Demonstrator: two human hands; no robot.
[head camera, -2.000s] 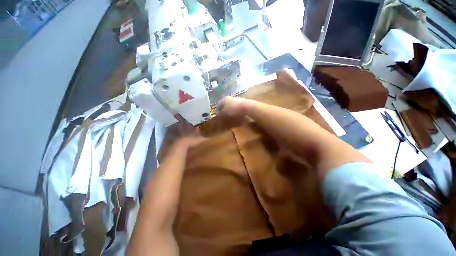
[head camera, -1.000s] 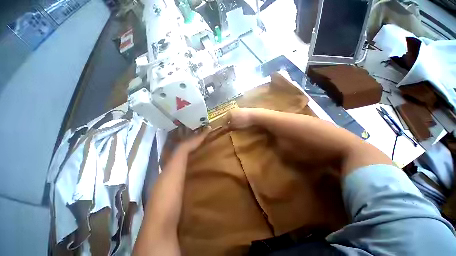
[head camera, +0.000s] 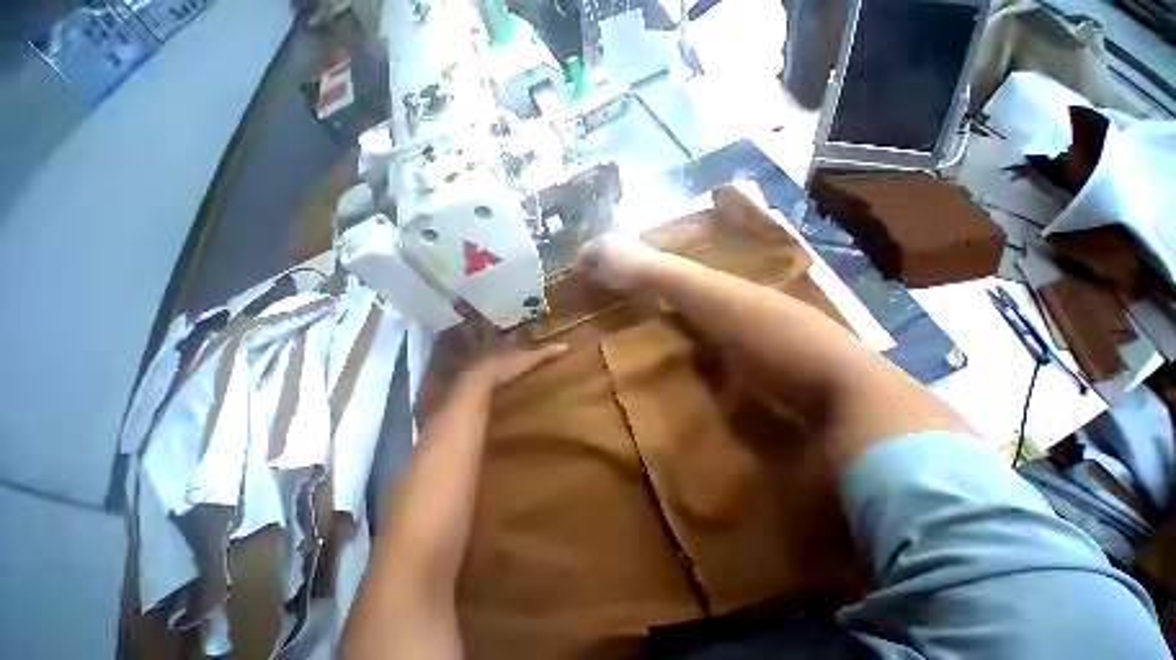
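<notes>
A brown garment panel covers the bed below the white sewing machine head and hangs toward my lap, with a long seam down its middle. My left hand lies on the panel just below the head, fingers spread. My right hand is at the panel's upper edge, right of the head; its fingers are blurred and partly lost in glare, so any grip cannot be told. Both hands are bare.
White cloth strips with brown bands hang at the left. A dark brown stack sits below the screen. Snips lie on white paper at the right, near loose white and brown cloth.
My hands, close together at the brass-yellow clamp a second ago, are now farther apart. My left hand has opened flat on the panel; my right has moved slightly up. The clamp is no longer clearly visible.
</notes>
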